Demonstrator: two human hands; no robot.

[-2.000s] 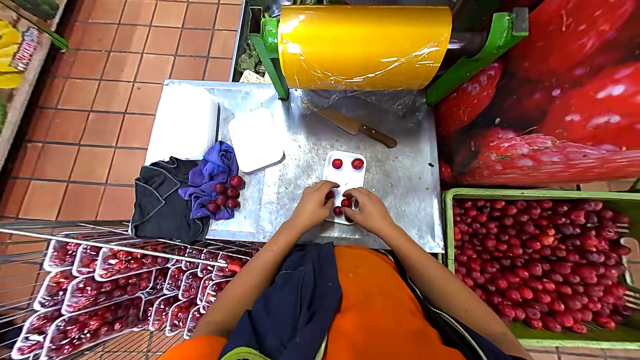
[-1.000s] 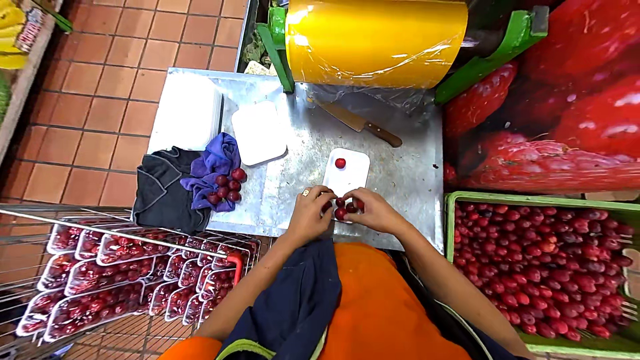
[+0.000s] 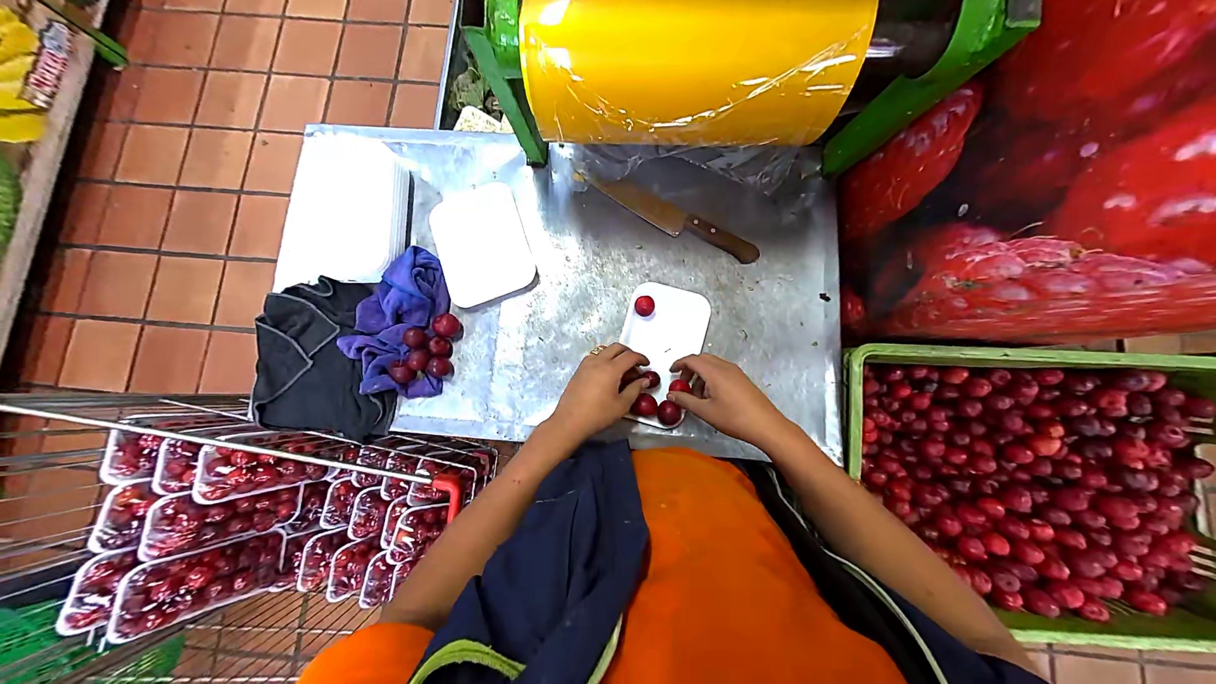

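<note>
A white foam tray (image 3: 671, 318) lies on the metal table in front of me. One plum (image 3: 644, 306) rests at its far left corner, and several plums (image 3: 669, 412) are grouped at its near end. My left hand (image 3: 598, 385) has its fingers curled around a dark plum at the tray's near left. On the near right, my right hand (image 3: 727, 394) has its thumb and fingers on a red plum (image 3: 679, 387). Another white foam tray (image 3: 483, 245) lies bare to the left. More plums (image 3: 415, 360) sit on a purple cloth (image 3: 405, 294).
A knife (image 3: 679, 221) lies below a yellow roll of plastic film (image 3: 698, 71). Stacked white trays (image 3: 344, 209) and a black cloth (image 3: 318, 361) are at left. A wire cart (image 3: 190, 427) holds wrapped trays of plums. At right stands a green crate (image 3: 855, 408) full of plums.
Two plums lay at the tray's far end two seconds ago; now one lies there. The near end shows more plums, with both hands still around them.
</note>
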